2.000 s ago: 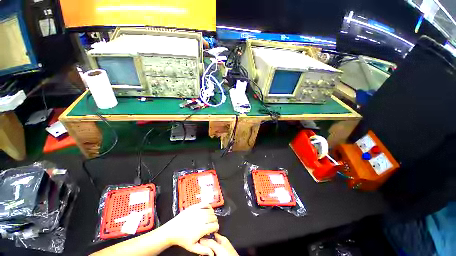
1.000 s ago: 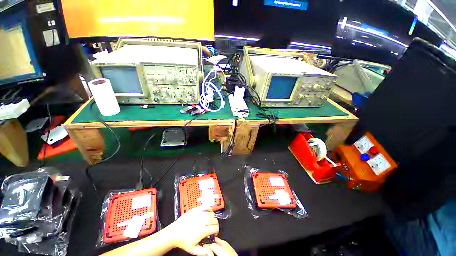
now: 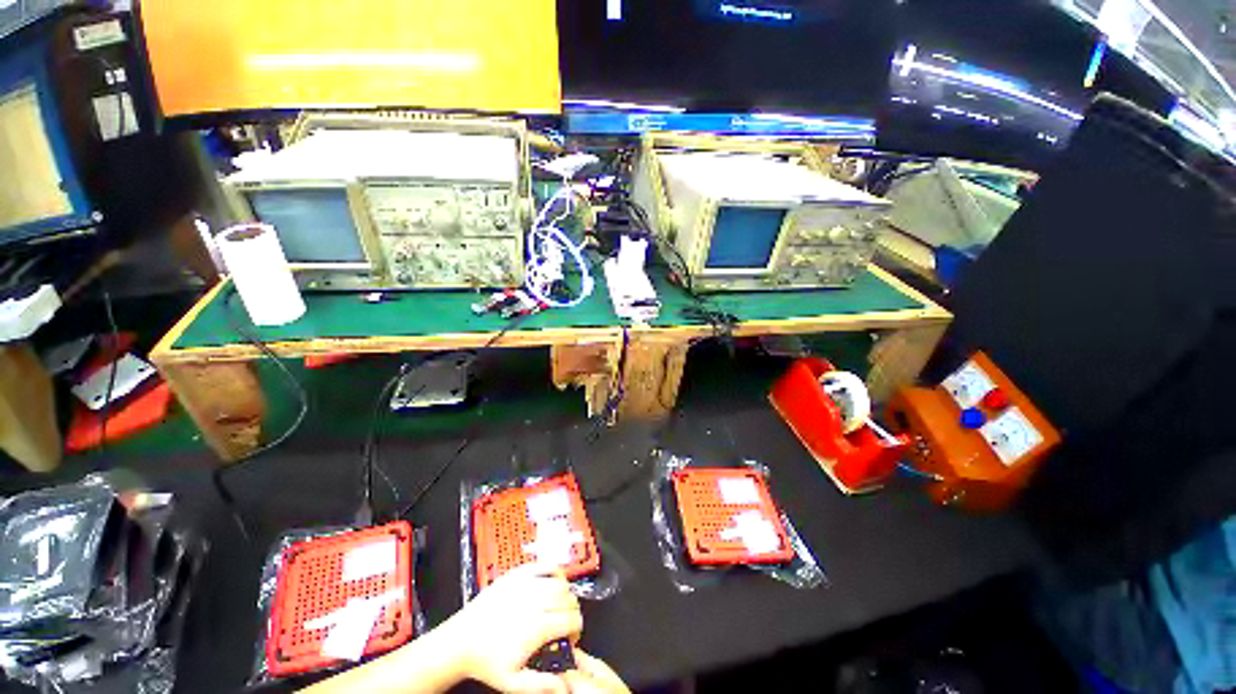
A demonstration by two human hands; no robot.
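Observation:
Three red perforated set-top boxes, the left (image 3: 315,597), middle (image 3: 504,532) and right (image 3: 705,518), lie in a row on clear plastic bags, with white labels on top. My left hand (image 3: 515,626) is at the front edge of the middle box, its fingers closed around a small black handset, seemingly the remote control (image 3: 553,656). My right hand (image 3: 594,675) is against the handset's near side, cut off by the bottom edge. Only a short dark part of the handset shows between my hands; the rest is hidden.
Bagged black units (image 3: 61,563) are stacked at left. A red tape dispenser (image 3: 830,431) and orange test box (image 3: 976,431) stand at right. Behind, a green-topped shelf (image 3: 434,325) holds two oscilloscopes and a white roll (image 3: 260,275). Black cables run behind the boxes. Blue cloth shows at lower right.
The camera view has shifted slightly. The middle monitor's picture has changed and shows a blue bar low down. My hands stay together around the handset, by the middle box. The boxes stay in place.

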